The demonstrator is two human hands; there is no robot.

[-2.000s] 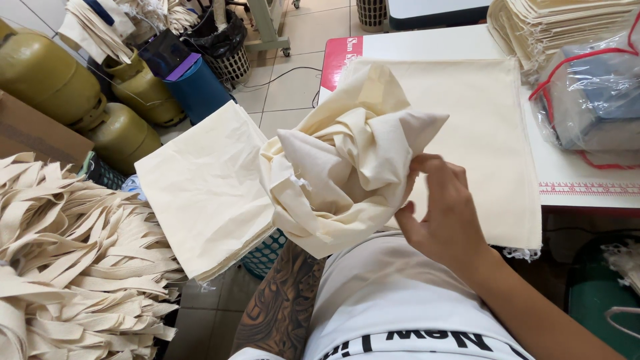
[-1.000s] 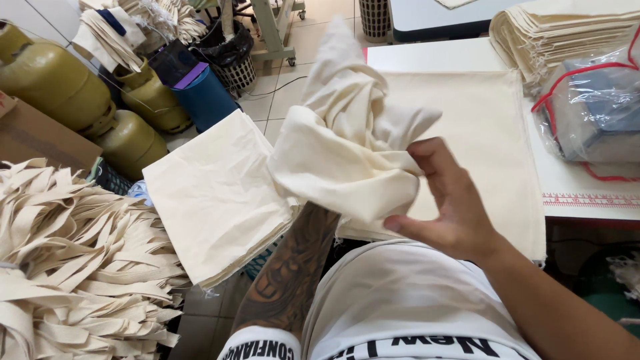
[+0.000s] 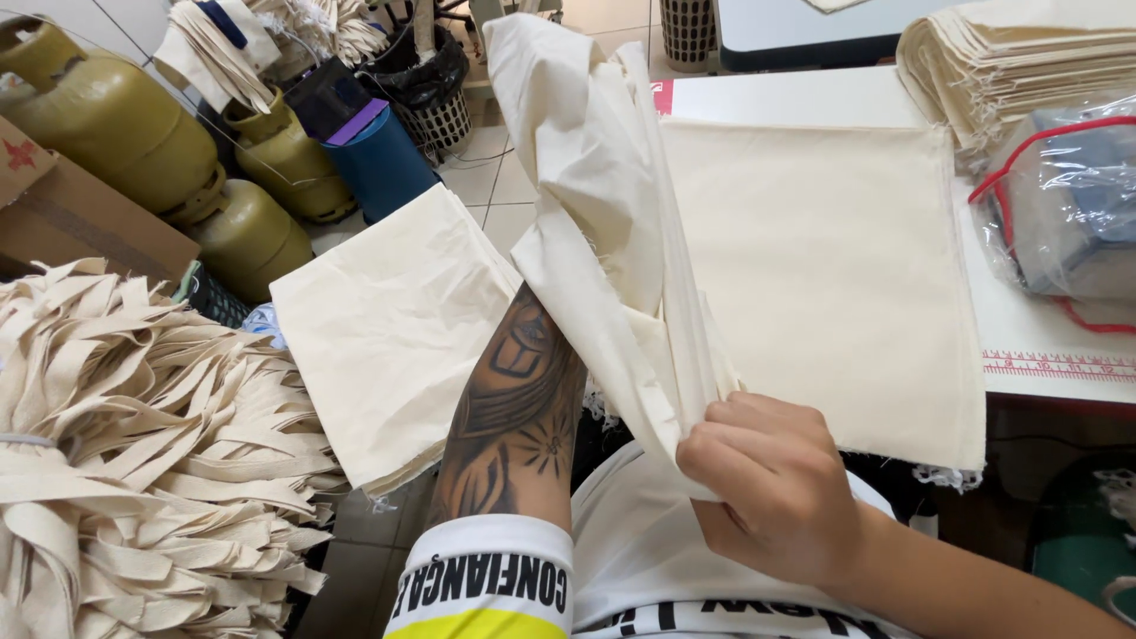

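A cream cloth piece (image 3: 603,186), apparently a bag, hangs over my left forearm, with folds running down to the right. My right hand (image 3: 772,479) is closed on its lower edge, just above my shirt. The cloth hides my left hand; only the tattooed forearm shows below it. To the left of that forearm lies a stack of folded cream cloth (image 3: 390,328). Right of the held cloth, a flat cream cloth pile (image 3: 825,275) with frayed edges covers part of the white table (image 3: 1038,386).
Cream fabric strips (image 3: 160,461) are heaped at left, near gas cylinders (image 3: 115,124) and a cardboard box (image 3: 98,213). Folded cloths (image 3: 1012,71) and a plastic-wrapped item with red cord (image 3: 1074,204) sit on the table's right side. A blue bin (image 3: 382,164) stands behind.
The bunched cloth has become longer and stretched out between my left arm and right hand. My right hand has moved down and closed on the cloth's edge.
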